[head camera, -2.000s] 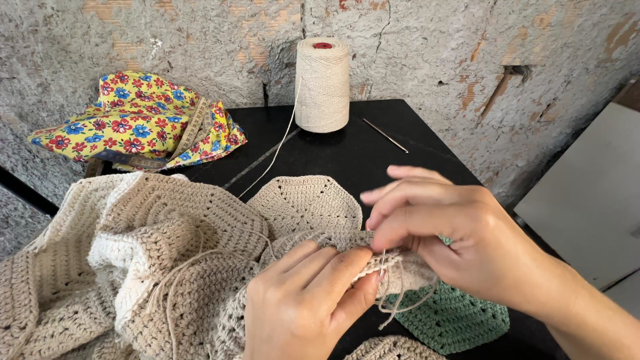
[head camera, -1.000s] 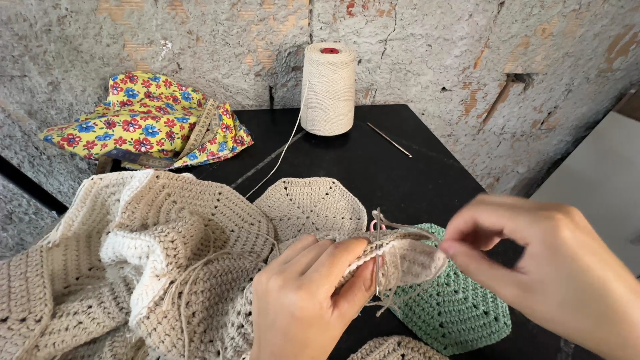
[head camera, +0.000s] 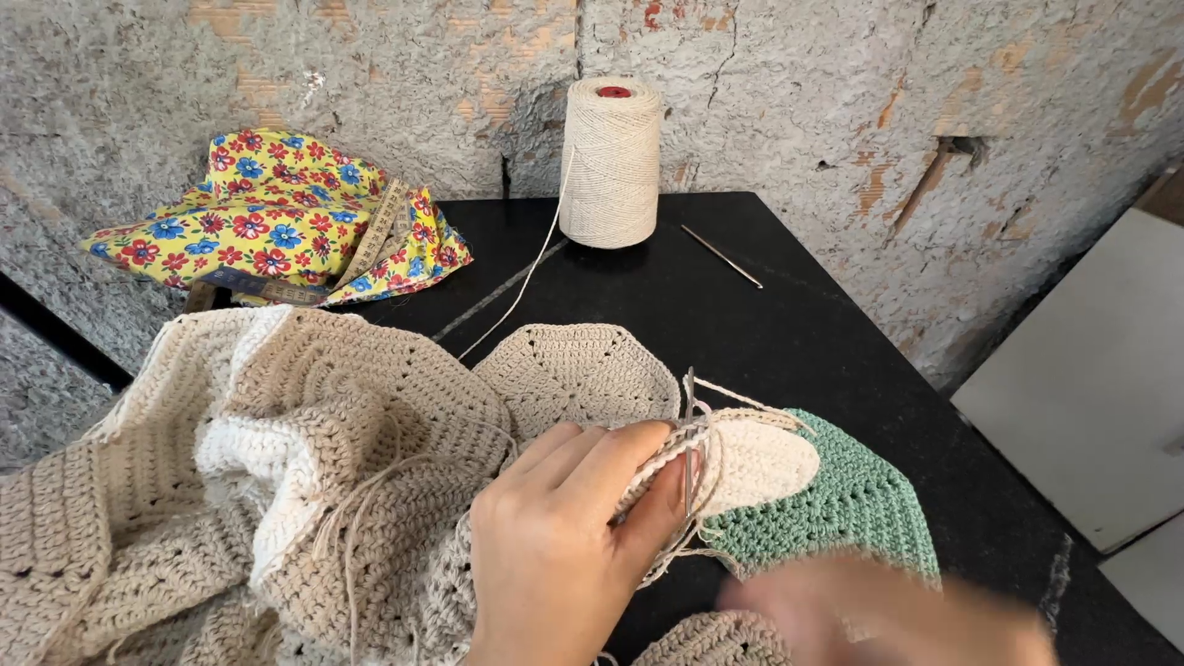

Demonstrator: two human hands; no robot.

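Observation:
My left hand (head camera: 573,527) pinches the layered edges of a cream crocheted piece (head camera: 763,462) between thumb and fingers. A thin metal needle or hook (head camera: 689,444) stands roughly upright through those edges beside my thumb, with loose yarn ends around it. My right hand (head camera: 888,610) is a blur at the lower right, over the lower part of a green crocheted piece (head camera: 832,499); whether it holds anything cannot be seen. A large beige and white crocheted work (head camera: 370,416) is heaped to the left of my left hand. Behind my left hand lies a beige crocheted octagon (head camera: 573,375).
A cone of cream yarn (head camera: 610,166) stands at the back of the black table (head camera: 795,324), its strand trailing forward. A crochet hook (head camera: 721,256) lies right of it. Yellow floral fabric (head camera: 268,217) with a tape measure (head camera: 375,231) sits at back left. Another beige crocheted piece (head camera: 717,638) lies at the front.
My right hand has moved from the held edges out to the right, then down to the lower right. My left hand has kept its pinch on the crocheted edges.

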